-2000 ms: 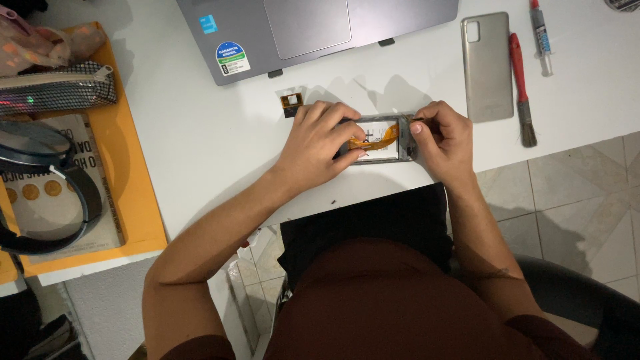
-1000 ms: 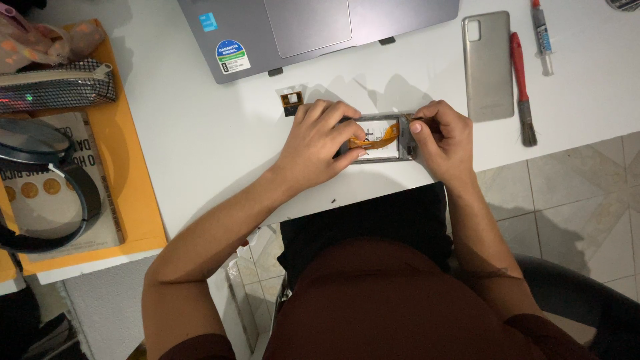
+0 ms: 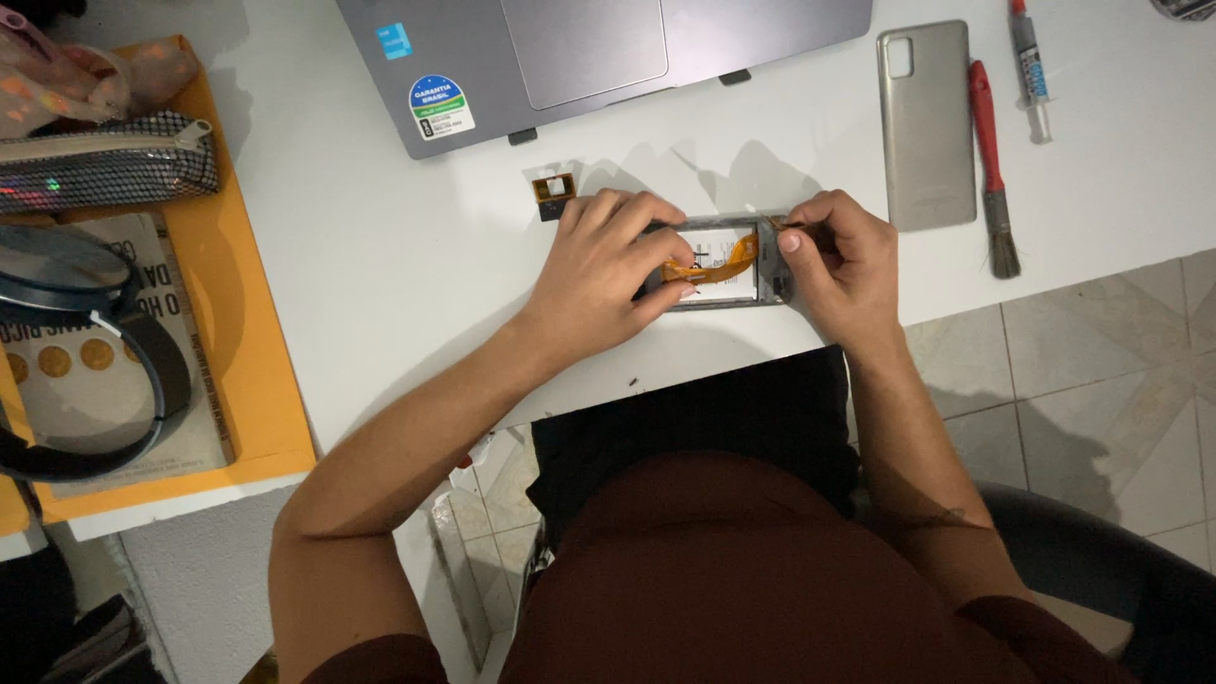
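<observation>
A smartphone body without its back cover [image 3: 727, 305] lies on the white table, with an orange flex cable [image 3: 733, 269] curving over its white battery. My left hand [image 3: 608, 261] spans the phone's left end, thumb and fingertips on the left part of the cable. At the right end, my right hand [image 3: 841, 256] pinches something thin and dark between thumb and forefinger; its shape is mostly hidden by the fingers. Just above my left hand lies a small black and orange electronic part [image 3: 554, 196]. A grey phone back cover [image 3: 929, 133] rests to the right.
A laptop [image 3: 608, 57] stands at the table's far side. Right of the cover are a red-handled brush [image 3: 991, 171] and a syringe [image 3: 1032, 71]. On the left, headphones [image 3: 166, 380] lie on a book [image 3: 114, 437] over an orange envelope [image 3: 275, 418], below a zippered pouch [image 3: 114, 171].
</observation>
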